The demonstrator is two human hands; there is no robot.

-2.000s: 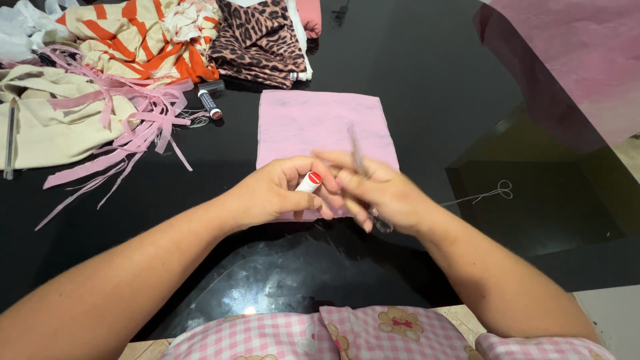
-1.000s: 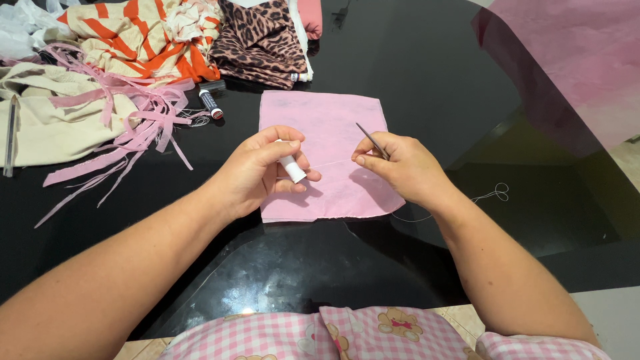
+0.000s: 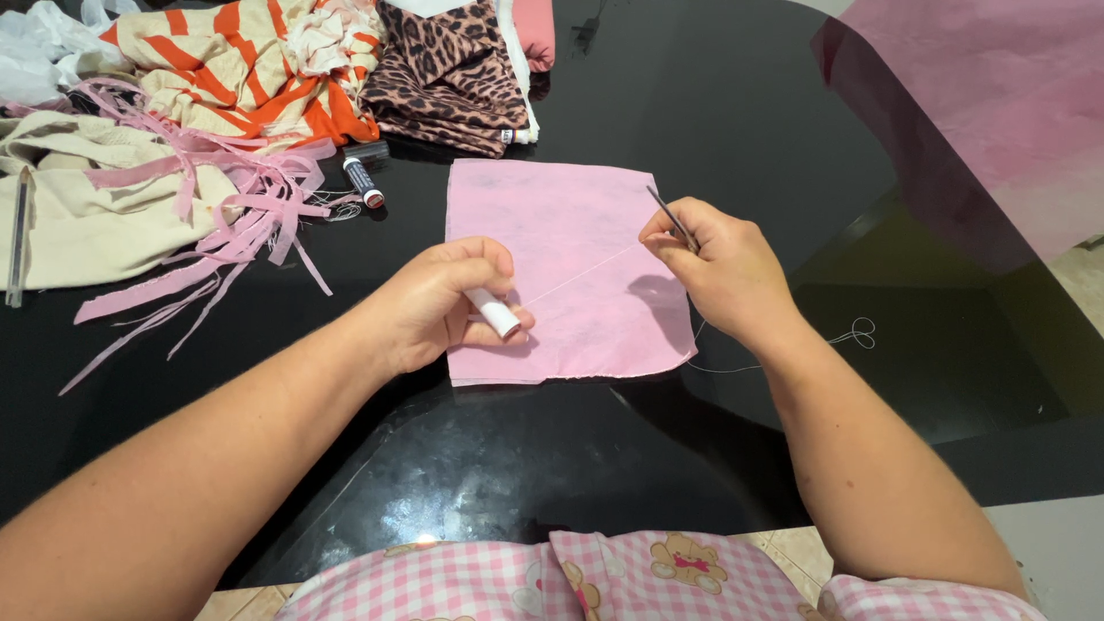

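My left hand (image 3: 461, 302) is closed around a small white spool of thread (image 3: 492, 312), held over the left part of a pink fabric piece (image 3: 561, 207). A white thread (image 3: 586, 271) stretches from beside the spool up to the fingertips of my right hand (image 3: 720, 263). That hand also holds a slim, dark metal tool (image 3: 673, 216), its tip pointing up and left; its kind cannot be told. The pink fabric lies flat on the black table, with stitches along its curved lower right edge. A loose thread (image 3: 729, 371) runs from that corner to a looped end right of my right wrist.
Pink fabric strips (image 3: 233, 216), cream cloth (image 3: 103, 241), orange-striped cloth (image 3: 241, 69) and leopard-print fabric (image 3: 448, 78) lie at the upper left. A dark-labelled spool (image 3: 363, 182) sits beside the strips, and a clear pen (image 3: 18, 237) at the far left. Sheer pink material (image 3: 992, 103) hangs over the right edge.
My hands, close together two seconds ago, have moved apart. The thread now runs taut between them, and my right hand is farther up and to the right.
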